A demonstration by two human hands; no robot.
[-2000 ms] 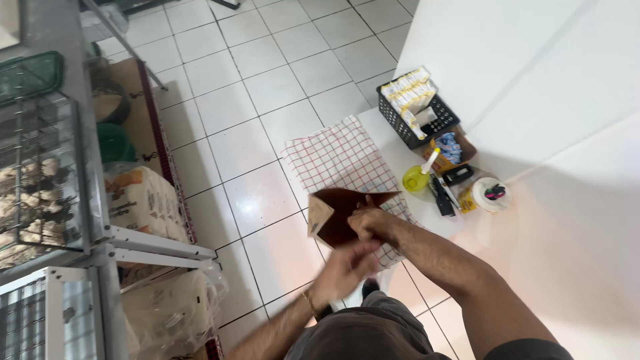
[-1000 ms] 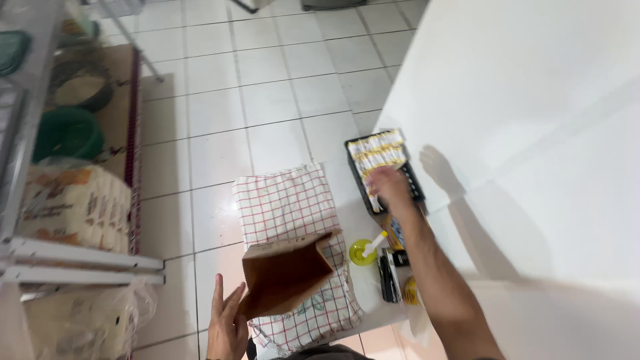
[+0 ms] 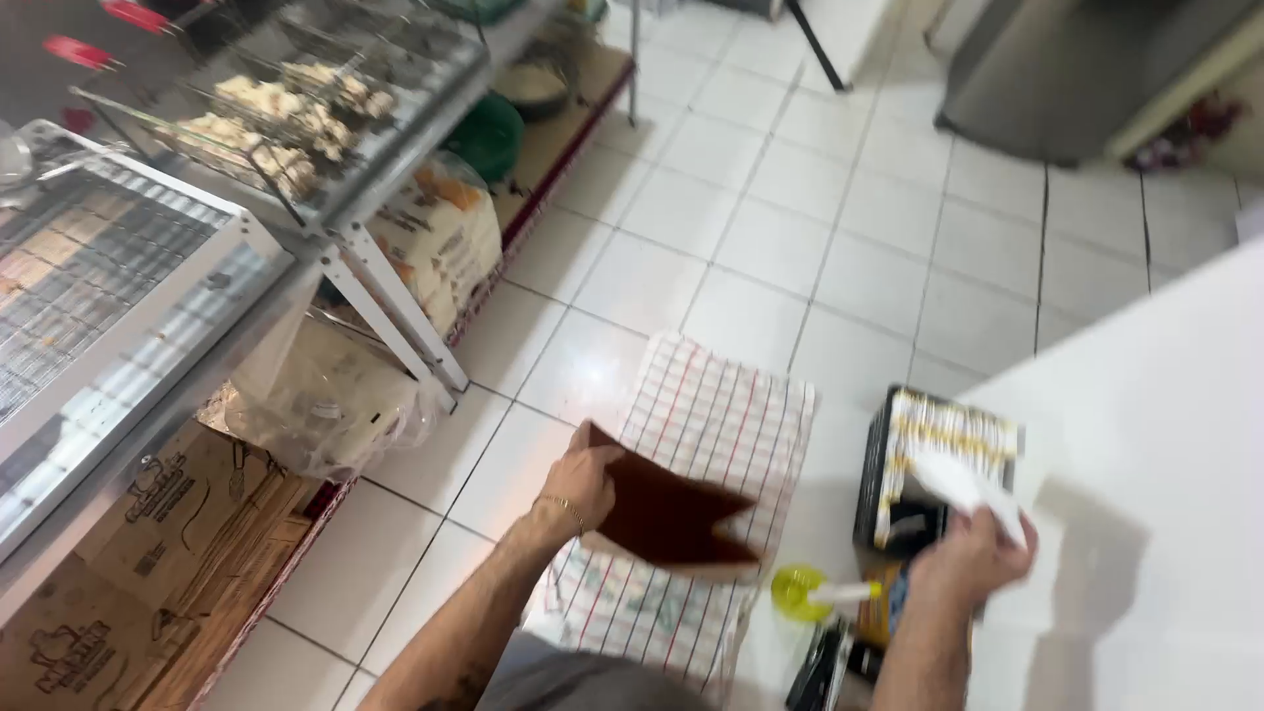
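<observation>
My left hand (image 3: 583, 484) grips the left edge of a brown paper bag (image 3: 671, 513), whose mouth gapes toward me above a checked cloth (image 3: 721, 405). On the right, my right hand (image 3: 973, 563) pinches a white paper item, perhaps a napkin or packet (image 3: 963, 484). It is held over a black plastic basket (image 3: 874, 474) filled with rows of white and yellow packets (image 3: 953, 425). What lies inside the bag cannot be seen.
Beside the basket are a yellow-green container (image 3: 798, 592) and black items (image 3: 820, 667). A metal rack (image 3: 395, 306) at left bears a wire basket of pale food pieces (image 3: 286, 118); packaged goods (image 3: 444, 227) sit below. A white surface (image 3: 1165, 474) borders the right.
My right hand was reaching into the packet basket and now holds a white paper item above it. My left hand, beside the bag before, now grips its edge. The view has shifted.
</observation>
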